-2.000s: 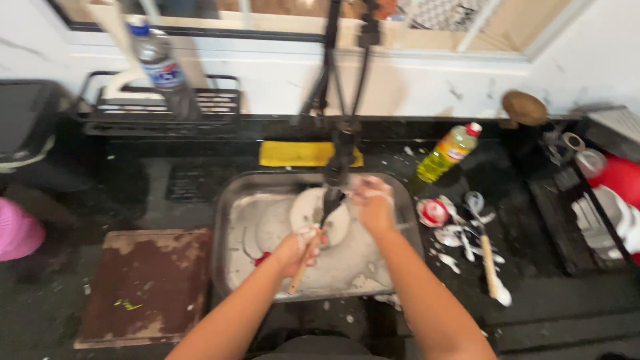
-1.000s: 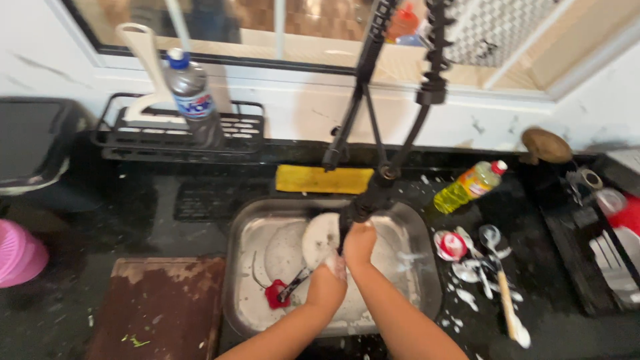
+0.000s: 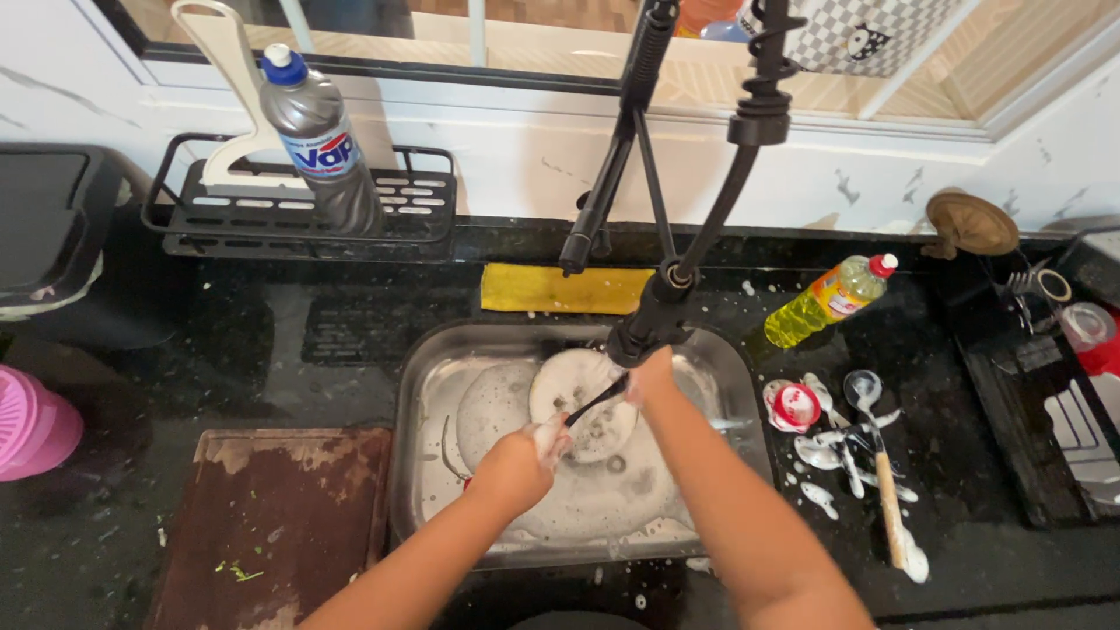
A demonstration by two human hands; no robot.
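My left hand [image 3: 544,446], wet with suds, is closed on the near end of a black-headed utensil [image 3: 598,401] over the steel sink [image 3: 407,490]. My right hand [image 3: 649,376] is at the utensil's far end, partly hidden behind the black faucet head [image 3: 652,324]; its fingers are hard to make out. Below the hands a foamy white plate [image 3: 569,376] lies in the sink, on or beside another round soapy dish [image 3: 494,411]. A small red thing shows just beside my left wrist.
Right of the sink lie soapy spoons [image 3: 818,453], a wooden-handled ladle [image 3: 885,490], a red-and-white item [image 3: 796,407] and a yellow detergent bottle [image 3: 827,302]. A dish rack [image 3: 1006,429] stands far right. A brown board [image 3: 271,525], yellow cloth [image 3: 564,289] and bottle rack [image 3: 420,201] are around the sink.
My left hand has lifted from low in the sink, and the dark utensil now shows between my hands. The red object, plain in the sink a second ago, is now mostly hidden by my left arm.
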